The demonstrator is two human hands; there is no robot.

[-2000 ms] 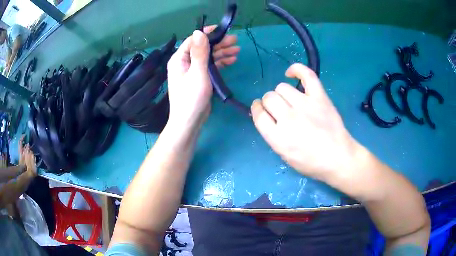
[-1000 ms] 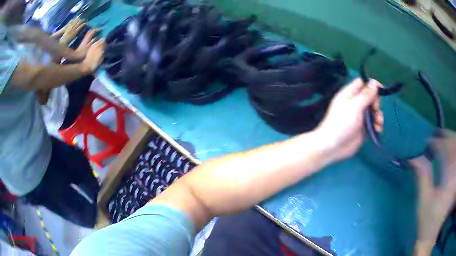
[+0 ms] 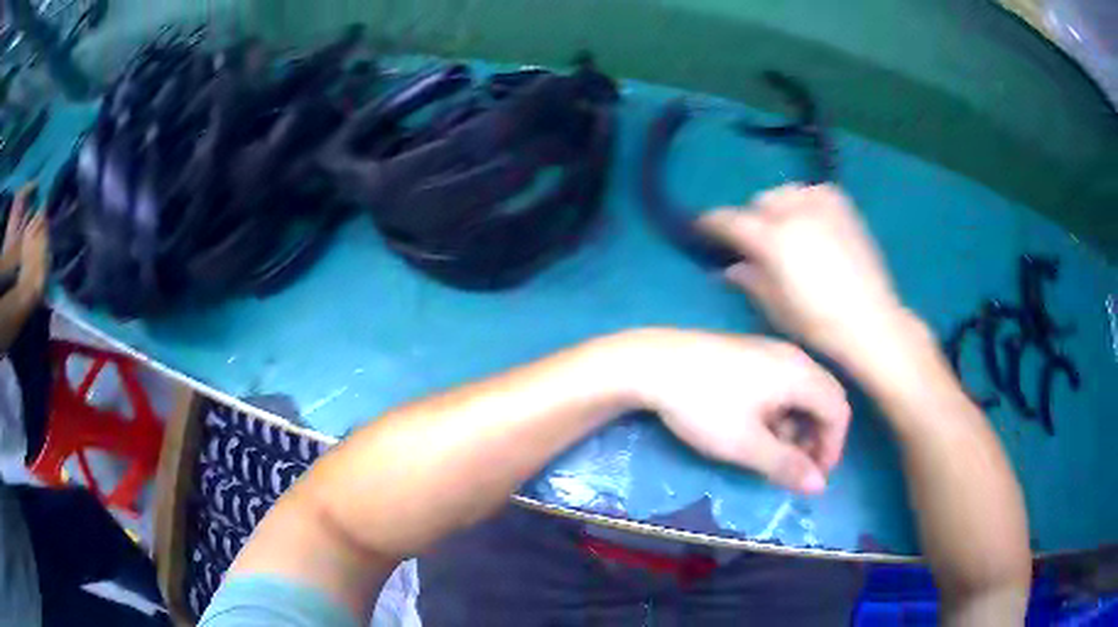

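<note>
A black headband [image 3: 655,184] stands out blurred at the middle right of the bench, its arc running under my right hand. A thin dark curved piece, which looks like a yoke [image 3: 797,104], is at its far right end. My right hand [image 3: 803,251] is blurred and closed on the lower part of the headband. My left hand [image 3: 754,410] is nearer the bench's front edge, away from the headband, with fingers curled and thumb towards them. Whether it holds something small is hidden.
Headband stacks [image 3: 490,184] lie left of centre, with a larger heap [image 3: 184,184] further left. Loose yokes [image 3: 1024,349] lie at right. Below the bench edge are a carton [image 3: 251,478] of curved parts, a red stool [image 3: 98,423] and blue plastic [image 3: 913,594]. Another person's hand [image 3: 22,251] shows at far left.
The view has swung back right. My left hand has let go of the headband and moved down towards the front edge. My right hand is now on the headband's lower arc.
</note>
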